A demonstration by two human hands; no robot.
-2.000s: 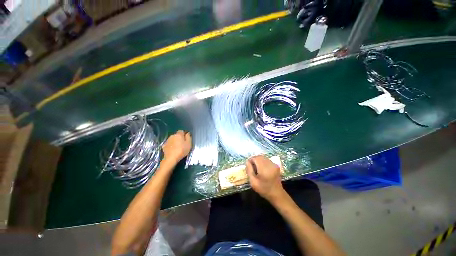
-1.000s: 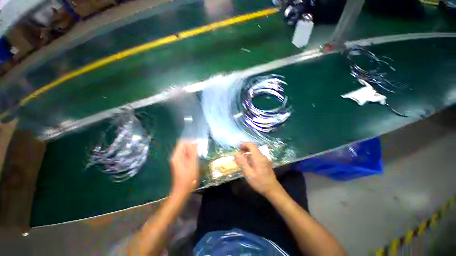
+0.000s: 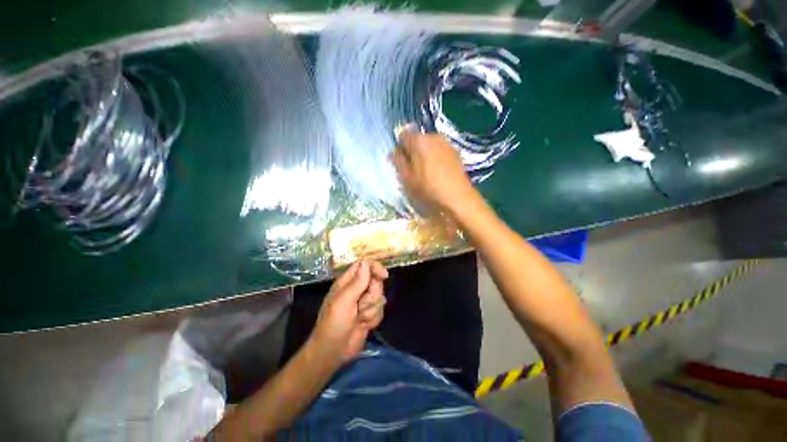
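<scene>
My left hand (image 3: 352, 309) is at the bench edge just below the cream parts tray (image 3: 388, 240), thumb and fingertips pinched together; what is between them is too small to tell. My right hand (image 3: 427, 168) is over the lower right side of the large pale bundle (image 3: 358, 99), beside the coiled wire bundle (image 3: 444, 91). Its fingers are bent, and I cannot tell if they hold anything. The smaller pale bundle (image 3: 289, 129) lies left of the large one, its bright white ends towards me. The tray rests on crinkled clear plastic.
A tangled pile of grey wires (image 3: 116, 164) lies at the left. A dark wire tangle (image 3: 647, 99) and a white scrap (image 3: 625, 145) lie at the right. A blue bin (image 3: 563, 247) and a white sack (image 3: 188, 380) stand below the bench's front edge.
The view has shifted closer over the bench. My right hand has moved from the tray up to the pale bundle and coil. My left hand has moved from the smaller bundle to below the tray.
</scene>
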